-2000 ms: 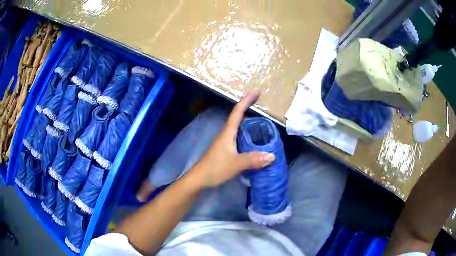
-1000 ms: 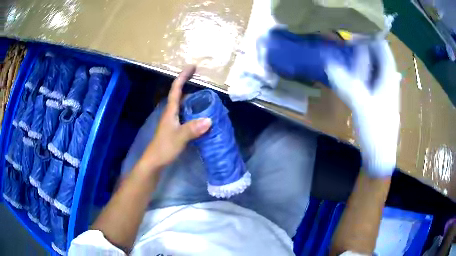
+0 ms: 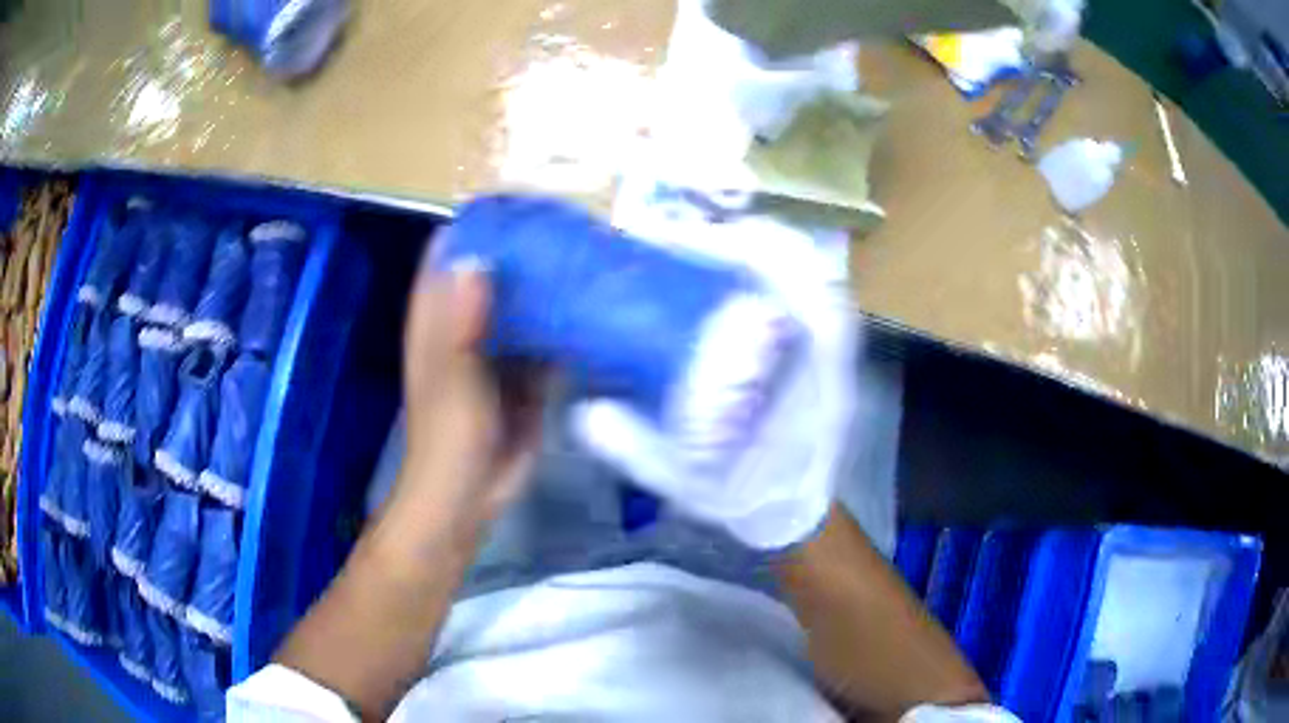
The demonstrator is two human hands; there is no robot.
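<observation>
A blue tubular piece (image 3: 580, 300) with a white fuzzy trim is held level above my lap, slightly blurred. My bare left hand (image 3: 460, 389) grips its left end. My right hand (image 3: 770, 452), in a white knit glove, is around its trimmed end. Another blue piece (image 3: 269, 21) with pale trim lies on the table at the top left, cut off by the frame edge. The khaki lower block (image 3: 820, 153) carries no blue piece. The upper press block (image 3: 862, 20) shows partly at the top edge.
A blue crate (image 3: 276, 480) with rows of blue pieces stands at the left, beside brown stick-like parts (image 3: 31, 311). A white bottle (image 3: 1083, 172), wrenches (image 3: 1025, 110) and a white cloth (image 3: 792, 88) are on the table. A blue tray (image 3: 1244, 565) is at the lower right.
My gloved right hand has moved from the press to the piece in my left hand. That piece has turned from near upright to level. The press piece is gone from there; one now lies top left.
</observation>
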